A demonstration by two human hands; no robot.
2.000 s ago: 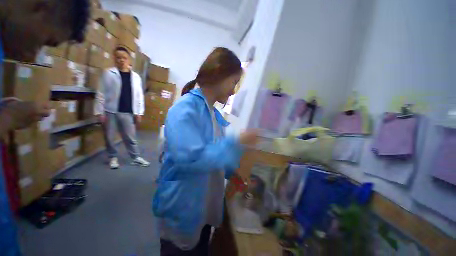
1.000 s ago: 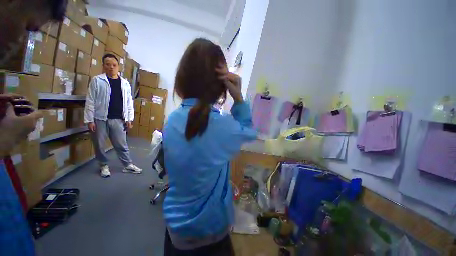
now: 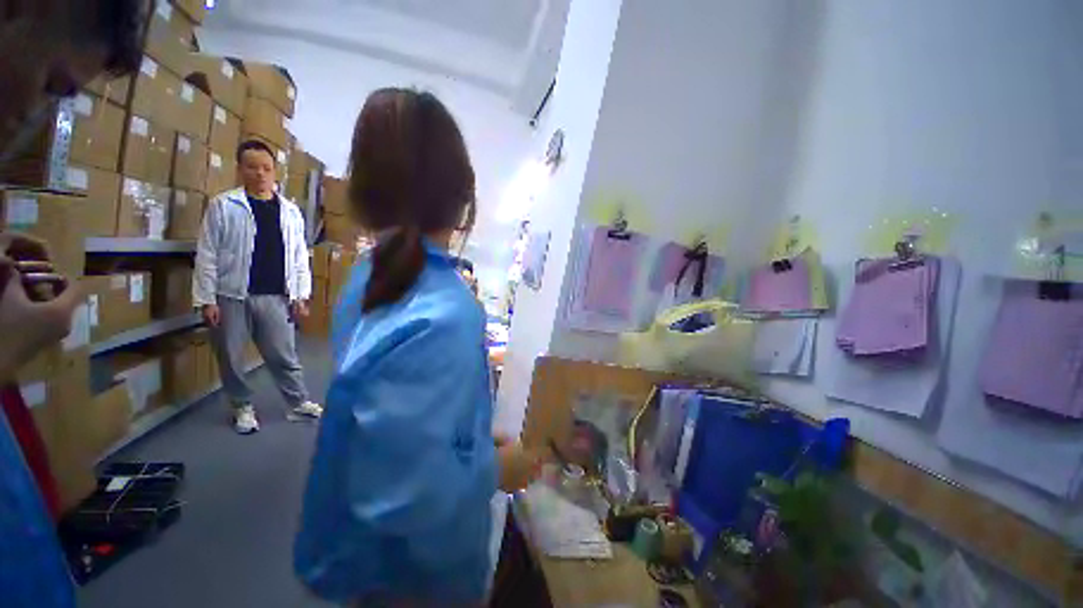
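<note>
Neither of my hands is in view. Nearest in front of me is the light wooden desk (image 3: pixel 612 584). White papers (image 3: pixel 568 523) lie on its left part. Small green and brown rolls (image 3: pixel 648 538) stand beside them. Upright blue folders (image 3: pixel 739 457) lean at the back of the desk. A blurred green potted plant (image 3: pixel 808 523) is in front of the folders. Pink slips over white sheets (image 3: pixel 888 311) hang from black clips on the white wall. A pale yellow bag-like thing (image 3: pixel 689 339) is at the desk's back edge.
A person in a blue jacket (image 3: pixel 404 428) stands left of the desk, back towards me. A person in a white jacket (image 3: pixel 223 255) stands farther back. Another person's hand (image 3: pixel 36 311) is at the left edge. Stacked cartons (image 3: pixel 149 143) and a black crate-like thing (image 3: pixel 125 505) are at left.
The person in blue turned away, raised a hand to the hair, then lowered it and moved left. The view has shifted, showing more of the desk. The white-jacketed person stays standing at the back.
</note>
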